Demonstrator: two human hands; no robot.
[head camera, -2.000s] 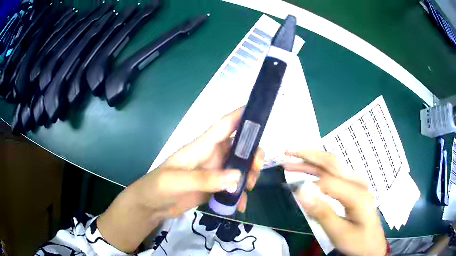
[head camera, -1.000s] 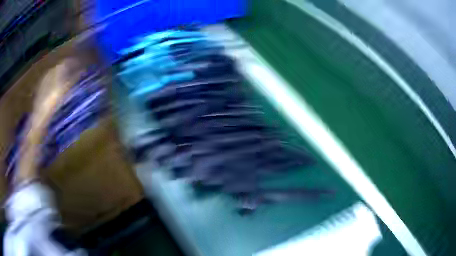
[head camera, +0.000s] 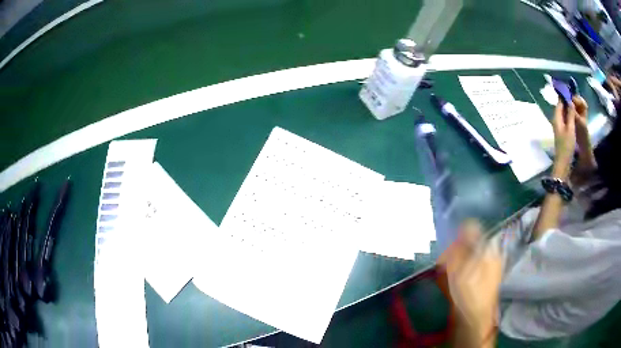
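Observation:
My right hand (head camera: 473, 279) is at the lower right, blurred. Its fingers are at the near end of a purple-and-black pen tool (head camera: 436, 163), also blurred, with its nose pointing away from me; the grip is smeared by motion. A second such tool (head camera: 473, 132) lies just right of it. My left hand is out of view. The label sheet with rows of small marks (head camera: 293, 217) lies in the middle. The label strip with grey-blue blocks (head camera: 112, 197) is at the left, partly beside a small-symbol sheet (head camera: 170, 234).
Plain white pieces (head camera: 402, 217) lie right of the label sheet. A white bottle (head camera: 391, 85) stands by a post. All-black tools (head camera: 48, 245) are at the left edge. At right, a seated person in grey (head camera: 562, 272) holds a purple tool (head camera: 564, 92) near more sheets (head camera: 500, 112).
The view has swung right, away from the carton and blue tote. The hand reaching into the carton is gone from view; my right hand now shows by a tool at the right.

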